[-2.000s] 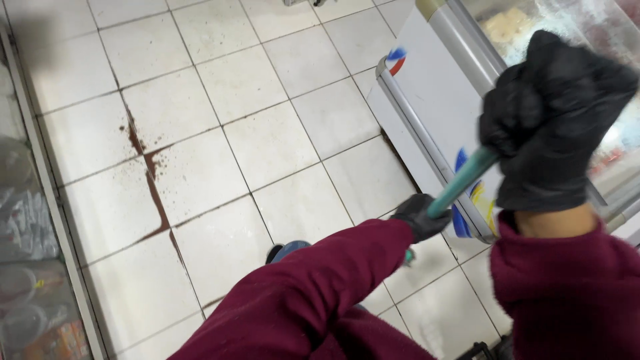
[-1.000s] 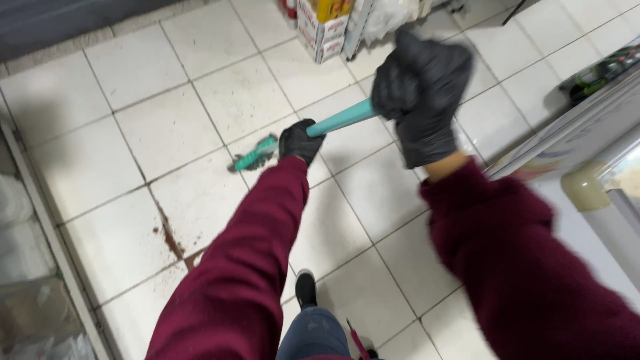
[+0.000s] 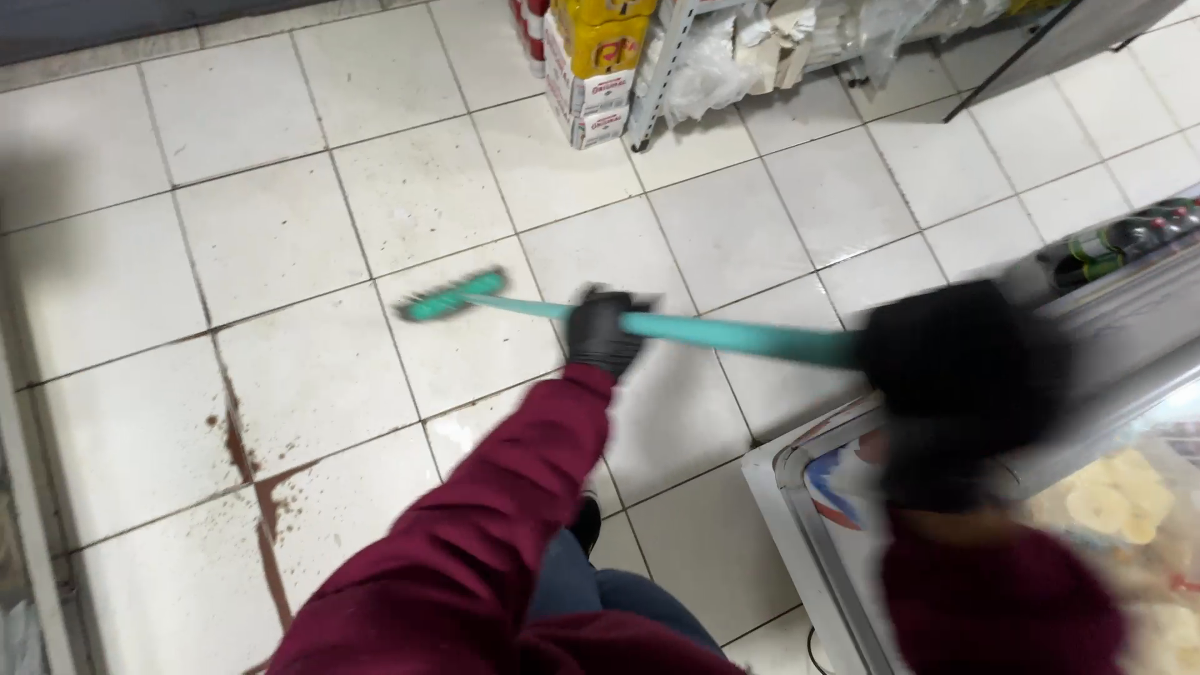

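A push broom with a green head (image 3: 455, 293) and a teal handle (image 3: 741, 336) reaches across the floor from right to left. My left hand (image 3: 605, 330), in a black glove, grips the handle's middle. Around the upper end of the handle, at the right, my right hand (image 3: 966, 384) is closed; it is black-gloved and blurred. The bristles lie over the white tiles, their contact with the floor too blurred to tell. Reddish-brown dirt (image 3: 269, 525) runs along the tile joints at the lower left, with crumbs scattered around it.
A chest freezer (image 3: 783, 469) with bagged food stands at the lower right, with bottles (image 3: 1106, 246) beyond it. Stacked drink packs (image 3: 600, 70) and a metal shelf rack (image 3: 656, 80) stand at the top. A low cabinet edge (image 3: 33, 525) borders the left.
The view has swung widely. The broom head, left of my left hand one second ago, is now farther out from it. Both hands keep hold of the handle.
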